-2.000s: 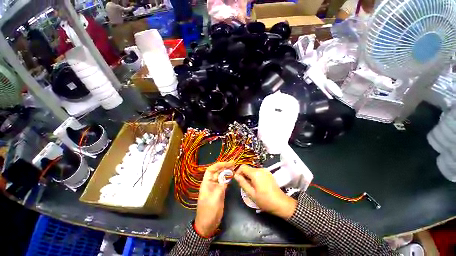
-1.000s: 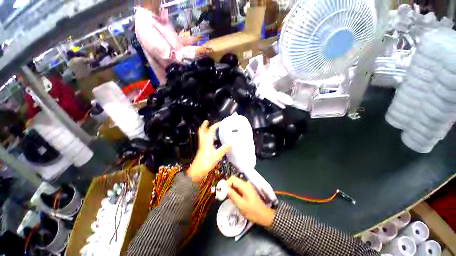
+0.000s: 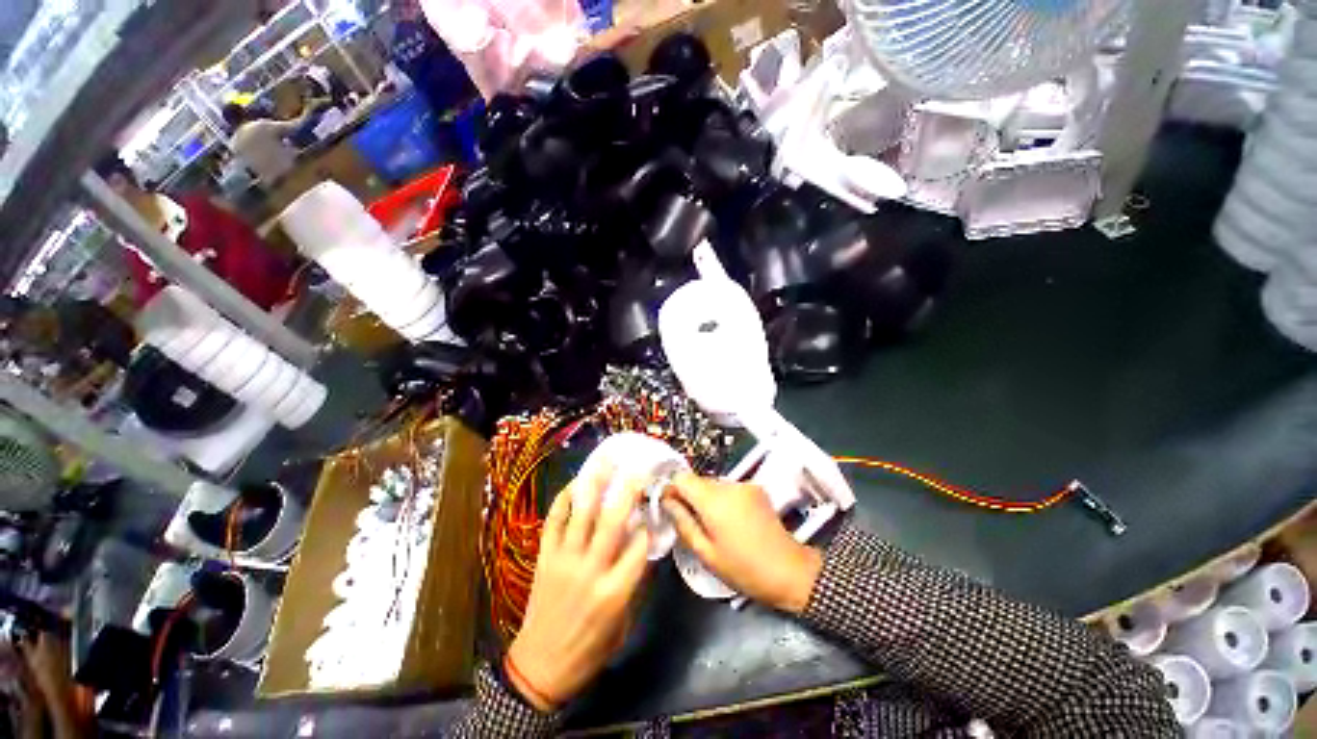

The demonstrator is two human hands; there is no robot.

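Observation:
My left hand (image 3: pixel 585 585) holds a white round shell (image 3: pixel 631 459) above the bench, its palm side hidden. My right hand (image 3: pixel 737 537) pinches at the shell's right side; a small white ring-like piece (image 3: pixel 660 498) shows between the hands. A white bracket (image 3: pixel 794 484) lies under and beside my right hand, its round end partly hidden. An orange-red wire lead (image 3: pixel 961 495) runs right from the bracket to a small dark connector. A white cup stack (image 3: pixel 718 347) leans behind the bracket. Looped wire leads (image 3: pixel 509 505) lie left of my hands.
An open carton of white inserts (image 3: pixel 459 578) stands left. A heap of black covers (image 3: pixel 621 202) lies behind, with loose white brackets (image 3: pixel 1028 195) and a fan (image 3: pixel 982 44) at back right. Joined units (image 3: pixel 260 614) stand far left. White cylinders (image 3: pixel 1228 635) are packed at lower right.
My left hand has moved from beside the cup stack down to my right hand and now holds a white shell. The stack looks shorter. The camera view has shifted.

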